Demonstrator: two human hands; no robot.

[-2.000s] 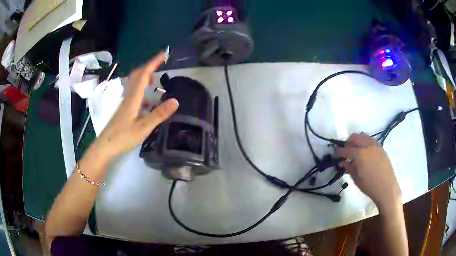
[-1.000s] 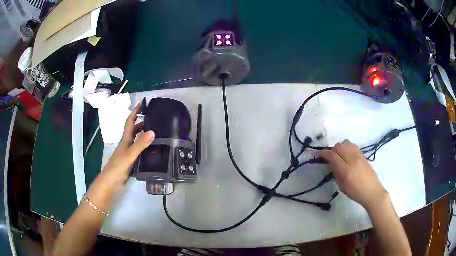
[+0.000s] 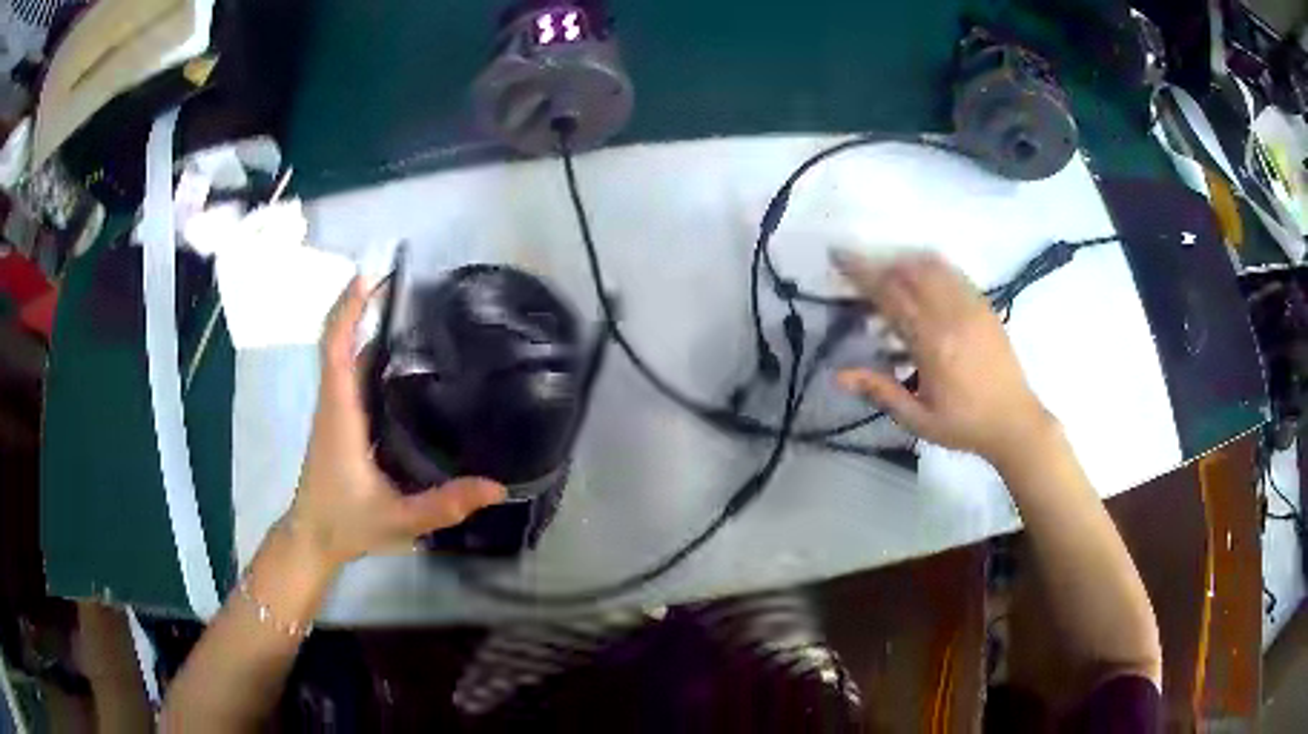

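Note:
A dark dome camera (image 3: 481,380) stands at the left of the white sheet, motion-blurred, with a thin antenna on each side. My left hand (image 3: 366,445) grips its left side, fingers along the side and thumb across the lower front. My right hand (image 3: 954,351) is blurred over the cable ends, with thumb and fingers apart; it holds nothing that I can make out. Black cables (image 3: 746,495) with small connectors cross in the middle of the sheet, partly behind my right hand.
A second camera (image 3: 552,93) with lit LEDs stands at the far side of the white sheet (image 3: 674,215). A third, unlit, camera (image 3: 1016,118) is at the far right. A long white strip (image 3: 168,359) and crumpled white paper (image 3: 266,265) lie at the left.
My right hand has let go of the cable and opened. My left hand now wraps the dome camera, which has turned. The far-right camera's red light is out. The whole view has shifted.

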